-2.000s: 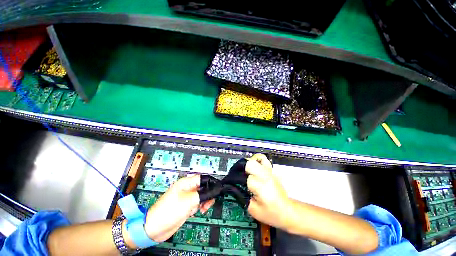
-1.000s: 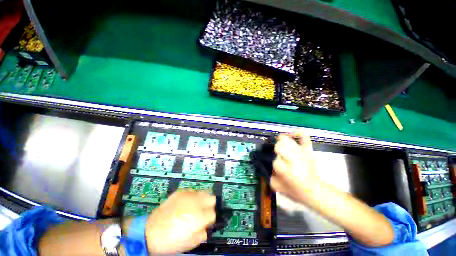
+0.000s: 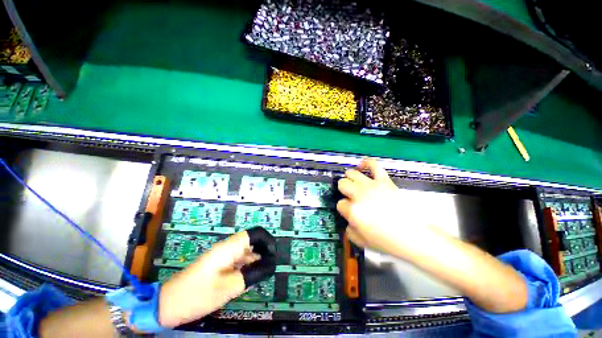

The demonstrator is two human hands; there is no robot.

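Observation:
A black carrier [image 3: 228, 308] with green circuit boards [image 3: 312, 253] in three columns lies in front of me. My left hand [image 3: 214, 270] is over the lower middle of the carrier, its thumb and fingers curled, with black coverings on some fingers. It hides parts of the boards beneath. My right hand [image 3: 369, 201] is at the carrier's upper right corner, fingers bent, with dark-covered fingertips pointing left over the top right board. These fingertips are blurred and merge with the dark carrier. I cannot tell whether either hand holds a small part.
Bins of silver [image 3: 320, 38], yellow [image 3: 310, 96] and dark brown components [image 3: 412, 92] stand on the green bench beyond the carrier. A yellow stick [image 3: 518, 144] lies right of them. Orange-brown bars [image 3: 150, 228] flank the carrier. Another carrier [image 3: 573, 241] is at far right. A blue cord [image 3: 66, 214] crosses the left side.
My hands were together over the carrier two seconds ago and are now apart, the right one at the carrier's upper right corner. The left hand has turned and its black-covered fingers show. The view has shifted.

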